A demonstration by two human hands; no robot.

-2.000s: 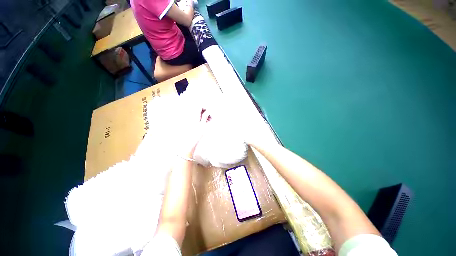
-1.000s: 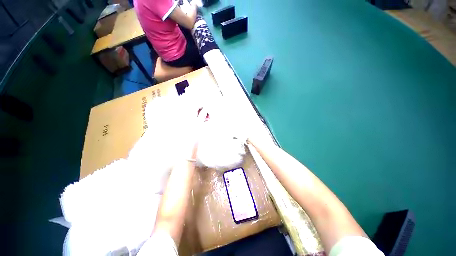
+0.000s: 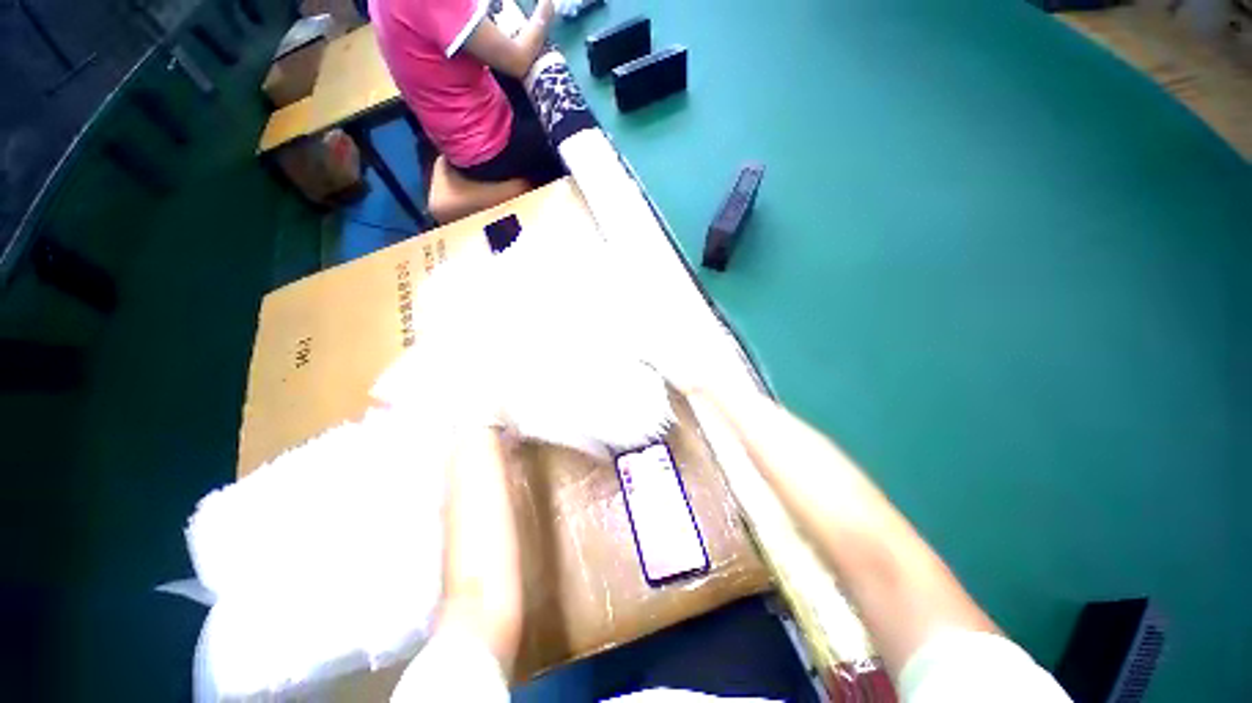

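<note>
White bubble bags (image 3: 549, 323) lie on the brown cardboard (image 3: 330, 323), so overexposed that single bags cannot be told apart. My left hand (image 3: 474, 419) is at their near left side, blurred into the white. My right hand (image 3: 680, 378) is at their right edge, by the table-edge rail, and also washed out. The fingers of both hands are hidden in the glare, so whether they grip a bag cannot be told. A smartphone (image 3: 662, 515) with a lit pale screen lies just below the bags.
A large white stack of bubble bags (image 3: 323, 556) is at the left. Black units stand on the green surface (image 3: 934, 302): one ahead (image 3: 735, 216), several farther off, one at bottom right (image 3: 1115, 652). A small dark flat thing (image 3: 504, 232) lies at the far cardboard. A person in pink (image 3: 446, 83) sits ahead.
My left hand has moved left, away from my right hand. The red marks among the white bags no longer show. The black units on the green surface have shifted slightly nearer.
</note>
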